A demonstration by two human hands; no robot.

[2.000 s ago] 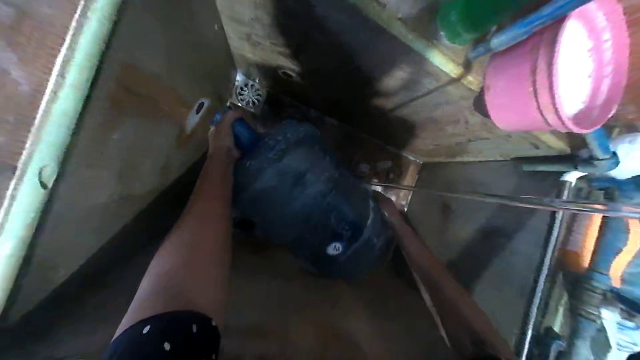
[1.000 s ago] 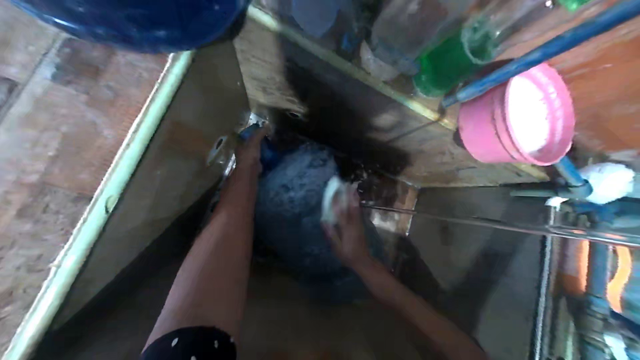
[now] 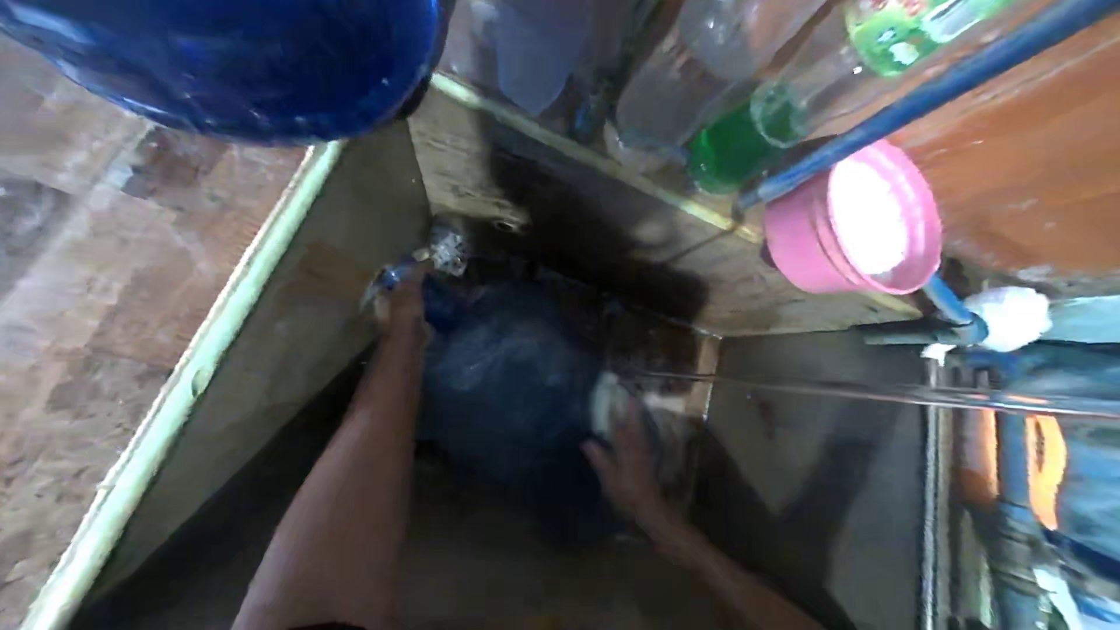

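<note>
A large dark blue plastic water jug (image 3: 512,376) lies on its side low in a deep basin, blurred by motion. My left hand (image 3: 404,293) grips its neck end, close to a round drain strainer (image 3: 449,249). Against the jug's other end, my right hand (image 3: 626,446) presses a pale, whitish pad or cloth (image 3: 606,404), its fingers partly hidden by blur. A thin stream of water (image 3: 814,387) runs in from the right, past my right hand.
A pink bucket (image 3: 809,232) with white contents, a blue pipe (image 3: 927,96) and a green bottle (image 3: 731,149) stand along the upper ledge. A blue basin (image 3: 236,61) overhangs the top left. The basin's pale green rim (image 3: 197,376) slopes down the left side.
My right hand, bare on the jug two seconds ago, now has the pale pad and has moved toward the jug's right end since one second ago. My left hand stays at the neck end.
</note>
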